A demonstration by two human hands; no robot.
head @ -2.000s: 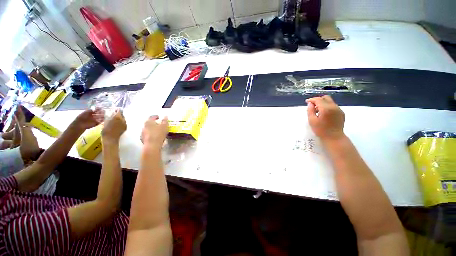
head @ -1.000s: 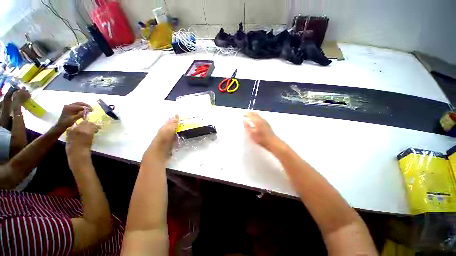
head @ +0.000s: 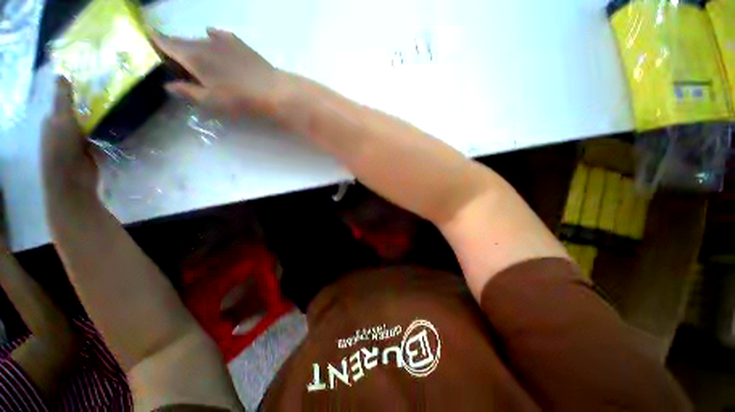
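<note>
A yellow retail box [head: 105,60] with a black edge, in loose clear film, is at the upper left above the white bench. My left hand [head: 68,133] is at its lower left side and holds it; the fingers are blurred and partly hidden. My right hand [head: 222,72] is at the box's right side, fingers spread, its fingertips at or close to the black edge; contact is unclear. Bagged yellow boxes [head: 673,68] lie at the right end of the bench, their clear film hanging over the edge.
The white bench's front edge [head: 310,187] slopes up to the right. Below right, a brown carton holds a row of yellow boxes [head: 606,197]. A red stool [head: 234,298] is under the bench. Another person's striped sleeve [head: 68,374] is at lower left.
The view has swung downward, showing my shirt and the carton. My right hand has come over to the box. The box appears larger and turned, with its black edge at lower right.
</note>
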